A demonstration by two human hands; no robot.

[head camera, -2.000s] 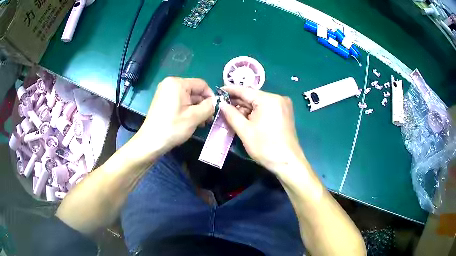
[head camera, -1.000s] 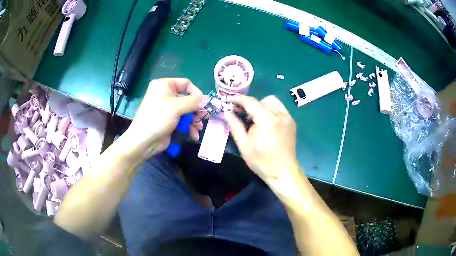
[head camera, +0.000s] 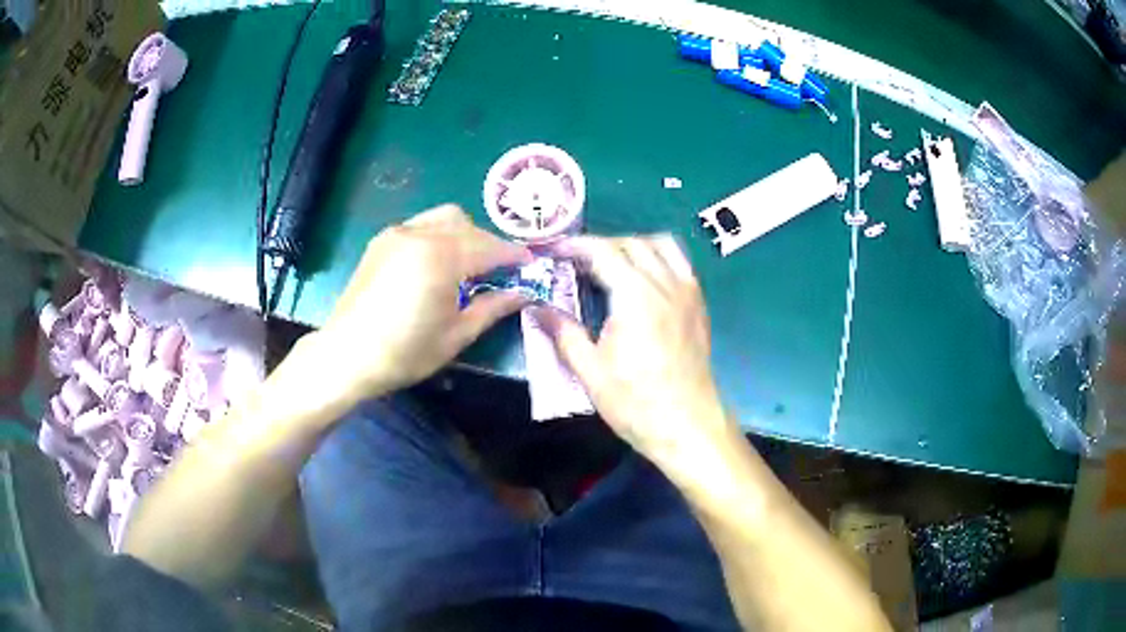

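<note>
The pink fan body (head camera: 533, 193) lies at the bench's front edge, round head away from me, handle towards me. My left hand (head camera: 414, 296) holds the small circuit board (head camera: 531, 282) by its fingertips at the top of the handle. A bit of the blue battery (head camera: 467, 291) shows under my left fingers; the rest is hidden. My right hand (head camera: 642, 333) is on the handle's right side with fingers at the board, slightly blurred. Its fingertips partly cover the handle just below the head. Whether the board sits inside the handle I cannot tell.
A black electric screwdriver (head camera: 324, 142) and board panel (head camera: 429, 57) lie left. A handle cover (head camera: 772, 204), blue batteries (head camera: 756, 68), small pink pieces (head camera: 885, 161) and a plastic bag (head camera: 1037, 266) lie right. A bin of pink housings (head camera: 124, 383) stands lower left; a whole fan (head camera: 142, 117) lies far left.
The board has shifted from being tilted between both hands to lying over the handle top. The blue battery, seen hanging below my left hand one second ago, is now mostly hidden. The view has shifted slightly.
</note>
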